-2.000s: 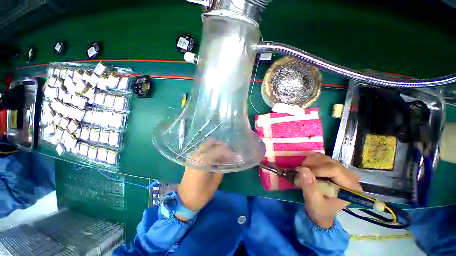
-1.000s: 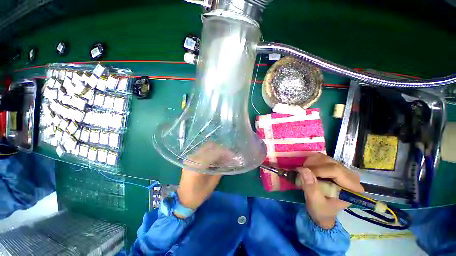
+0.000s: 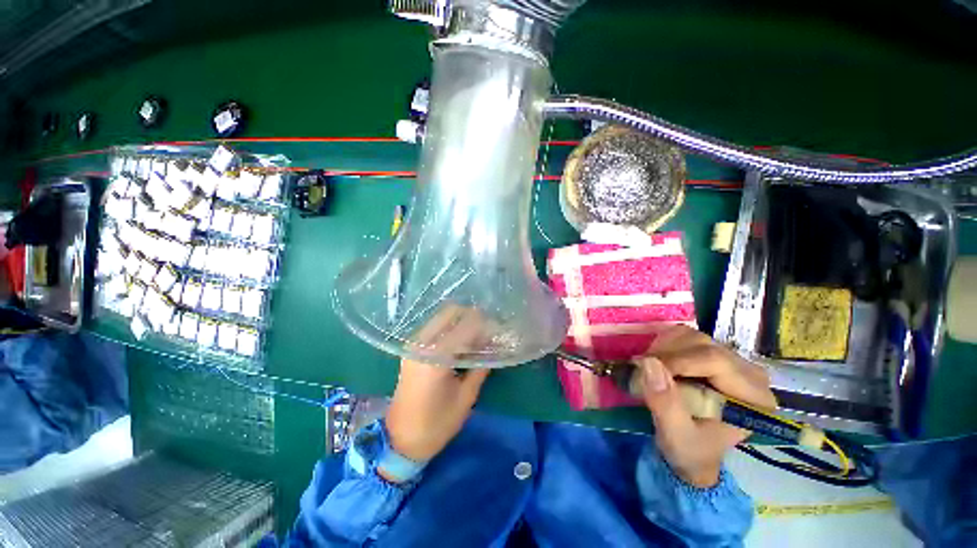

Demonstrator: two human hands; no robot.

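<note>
My right hand (image 3: 691, 396) is closed around the soldering iron (image 3: 750, 415), its tip pointing left to the lower rim of the clear fume extraction hood (image 3: 471, 203). My left hand (image 3: 439, 369) has its fingers under the flared hood, seen blurred through it. Something small and dark shows at its fingers, but I cannot tell what, or whether it is gripped. Tweezers (image 3: 434, 303) lie beneath the hood. The pink-red cloth with white stripes (image 3: 624, 284) lies behind the iron.
Left are a tray of white components (image 3: 193, 257) and a round black module (image 3: 310, 193). Empty blister trays (image 3: 139, 508) are stacked lower left. Behind the cloth is a silvery bowl (image 3: 624, 182); right, a metal tray (image 3: 739, 289) with a yellow sponge (image 3: 815, 322). A metal hose (image 3: 729, 150) crosses behind.
The black modules on the conveyor at the far left have shifted to the right. My left hand and wrist have turned slightly under the hood. The right hand and iron are almost unmoved.
</note>
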